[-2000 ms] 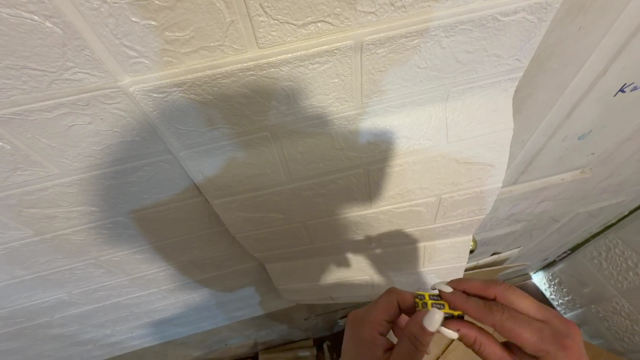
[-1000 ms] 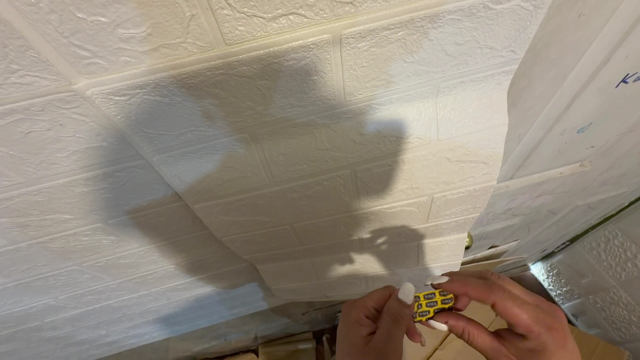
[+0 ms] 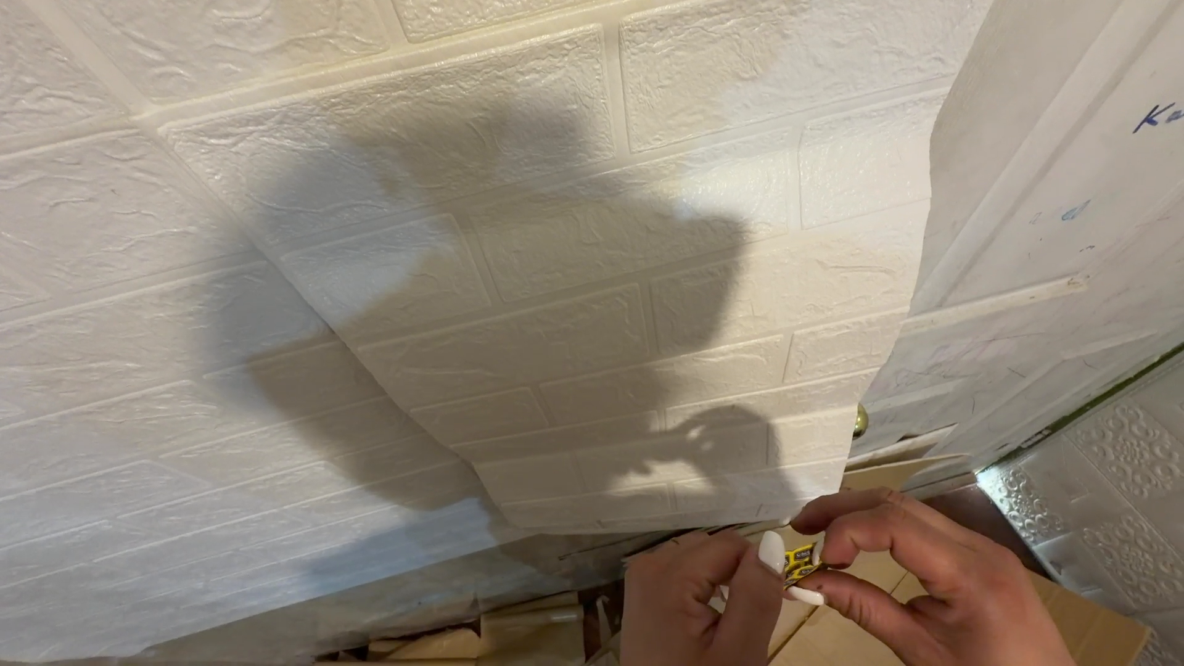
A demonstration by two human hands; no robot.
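Note:
Both hands are at the bottom right, in front of a white brick-pattern foam wall panel [image 3: 573, 342]. Between the fingertips is a small flat yellow and black printed item [image 3: 801, 562], perhaps a packet; its kind cannot be told. My left hand [image 3: 698, 597] pinches its left side, with the thumb on top. My right hand [image 3: 934, 564] holds its right edge between thumb and fingers. The fingers cover much of the item. The panel's lower end hangs loose near the hands, and its right edge is wavy.
Cardboard pieces [image 3: 1082, 615] lie below and behind the hands, with more at the lower left. A brass-coloured round knob [image 3: 860, 422] shows beside the panel's right edge. A marked pale surface [image 3: 1036, 231] is at right, with embossed white tile panels [image 3: 1124, 499] at lower right. Shadows fall across the panel.
The hands have turned the yellow and black item; its broad patterned face showed a second ago, and less of it shows now.

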